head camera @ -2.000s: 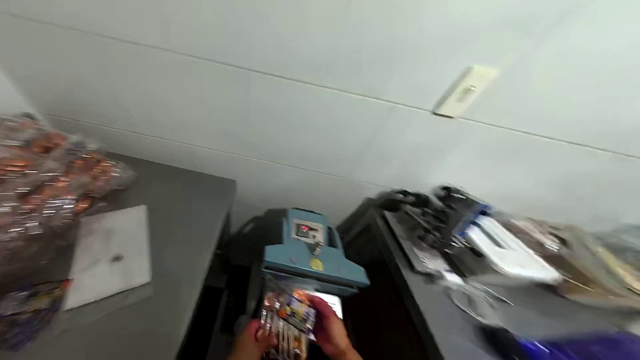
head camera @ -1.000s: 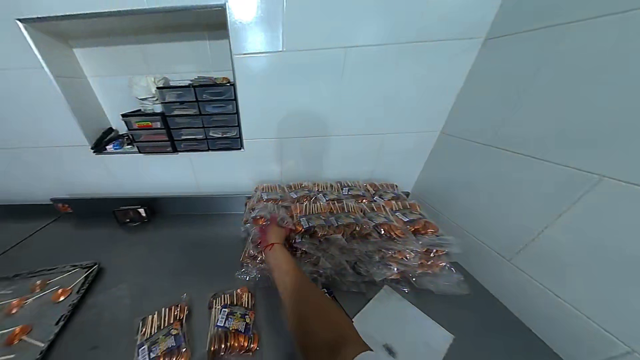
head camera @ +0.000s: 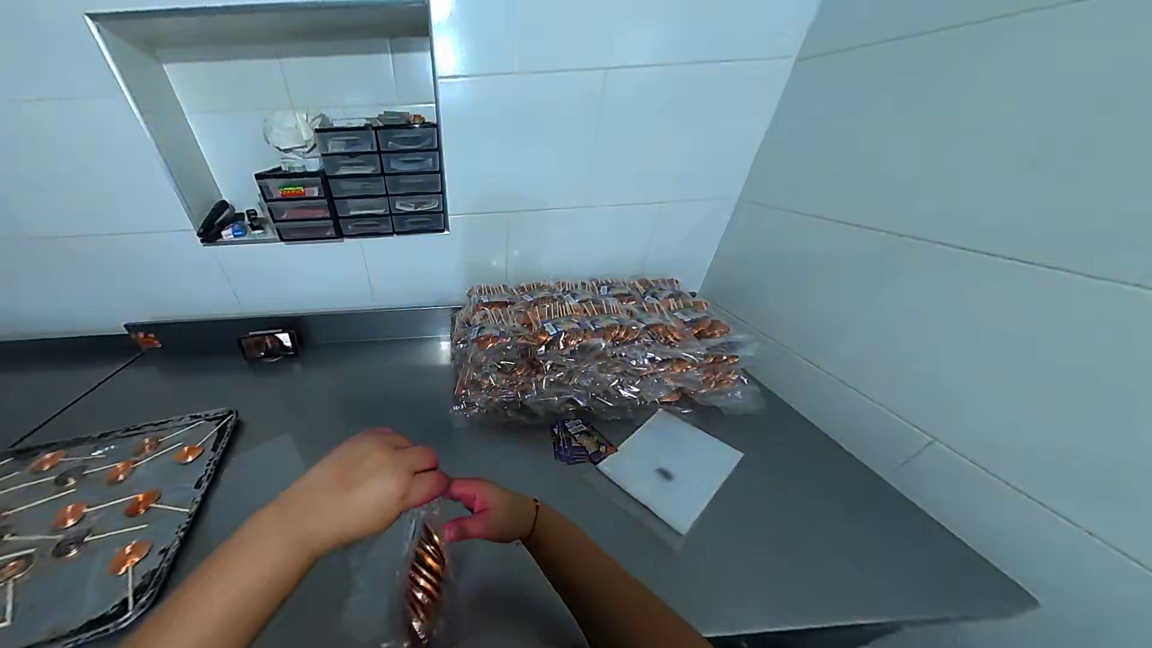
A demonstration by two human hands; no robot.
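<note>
At the lower middle of the head view, a clear plastic bag of amber lollipops (head camera: 425,580) hangs from my two hands. My left hand (head camera: 382,481) pinches its top edge from the left, fingers together. My right hand (head camera: 486,511) grips the same top edge from the right, its fingertips touching those of the left. Inside the bag the round candies lie stacked in a row. Beyond my right hand, some small printed cards (head camera: 580,441) lie next to a white square sheet (head camera: 670,470) with a dark spot.
Bagged lollipops (head camera: 594,351) are piled against the back wall. A dark-rimmed tray (head camera: 225,423) of loose lollipops is at the left. A phone (head camera: 268,344) leans on the backsplash. Small drawer units (head camera: 364,184) stand in the wall niche. The steel table (head camera: 810,540) ends at the lower right.
A second ago one hand reached onto the pile and two labelled bags lay on the table; now both hands hold a bag at the lower middle. The view has swung strongly since two seconds ago.
</note>
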